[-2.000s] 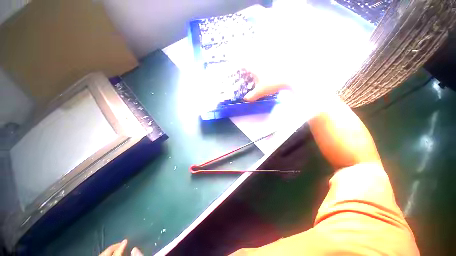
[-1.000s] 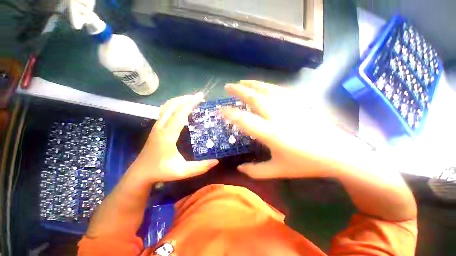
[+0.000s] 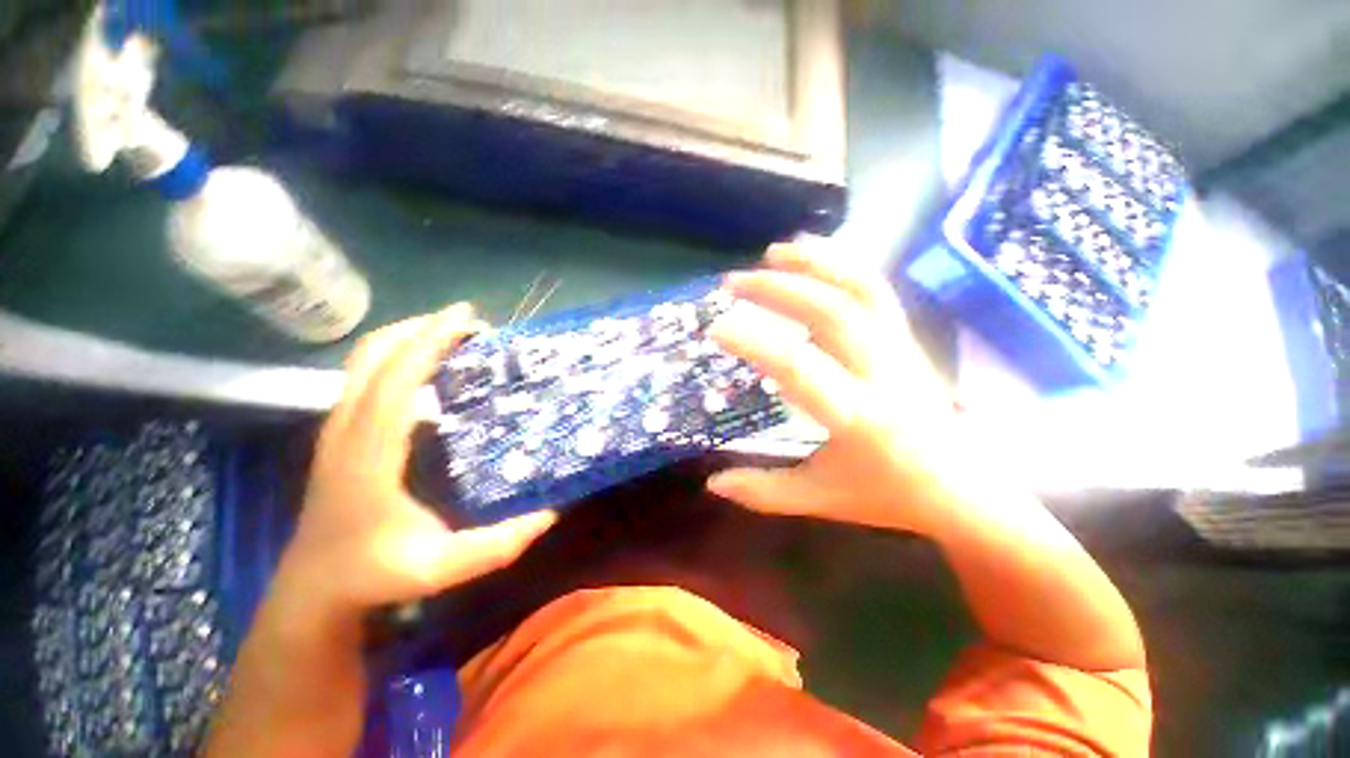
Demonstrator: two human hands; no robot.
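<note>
A blue PCB panel (image 3: 592, 400) with rows of dark and silver parts and round white components is held above my lap, component side up and slightly tilted. My left hand (image 3: 388, 474) grips its left end, with the thumb along the lower edge. My right hand (image 3: 829, 393) holds its right end, with fingers over the top and the thumb below. Thin tweezers (image 3: 536, 299) show just behind the panel on the green mat. The panel hides part of the bench edge.
The solder pot (image 3: 592, 156) stands behind the panel. A white spray bottle (image 3: 274, 252) is at back left. The left bin (image 3: 252, 518) holds populated panels below the bench edge. The right bin (image 3: 970, 259) sits on a white sheet (image 3: 1229, 326). Another blue bin (image 3: 1306, 348) is cut off at far right.
My right hand has come from the right bin to the panel, and both hands now hold it. The panel shows wider than a second ago. The view has swung from the bench's right side.
</note>
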